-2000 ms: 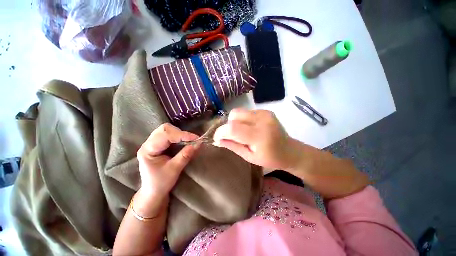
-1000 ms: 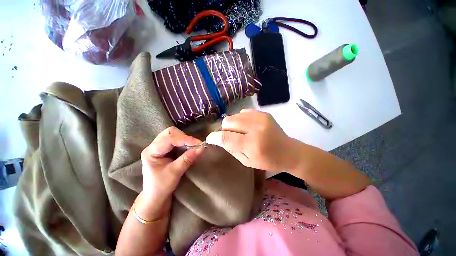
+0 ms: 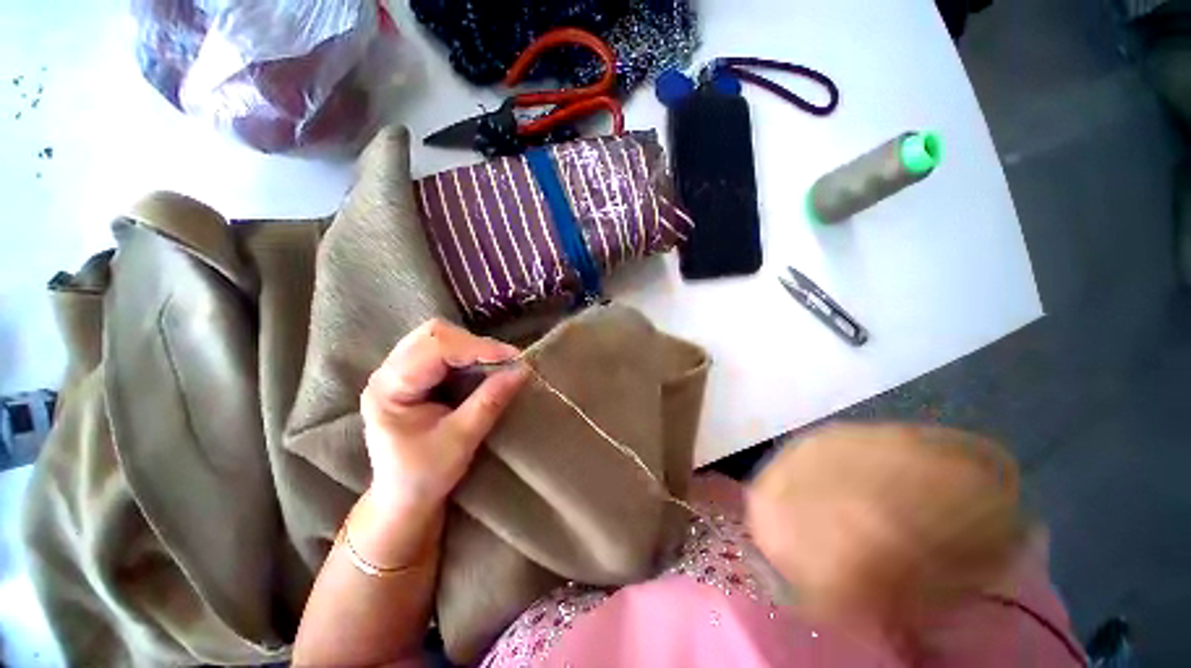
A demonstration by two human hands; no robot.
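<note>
The olive-brown garment (image 3: 353, 300) lies heaped over the table and lap. My left hand (image 3: 438, 405) pinches the folded edge of the cloth between thumb and index finger. A pale sewing thread (image 3: 607, 437) runs from that pinched edge down to the right, toward the pink top. My right hand (image 3: 875, 516) is at the lower right, heavily blurred, away from the cloth. Its fingers cannot be made out, and no needle can be seen.
On the white table (image 3: 940, 281) are a striped maroon bundle (image 3: 503, 235), orange-handled scissors (image 3: 568, 115), a black phone (image 3: 716, 183), a thread cone (image 3: 869, 180), thread snips (image 3: 823, 307), a plastic bag (image 3: 274, 65) and a dark beaded item (image 3: 523, 33).
My right hand has moved from the cloth edge down and to the right. The thread is now stretched out from the edge. My left hand keeps its pinch.
</note>
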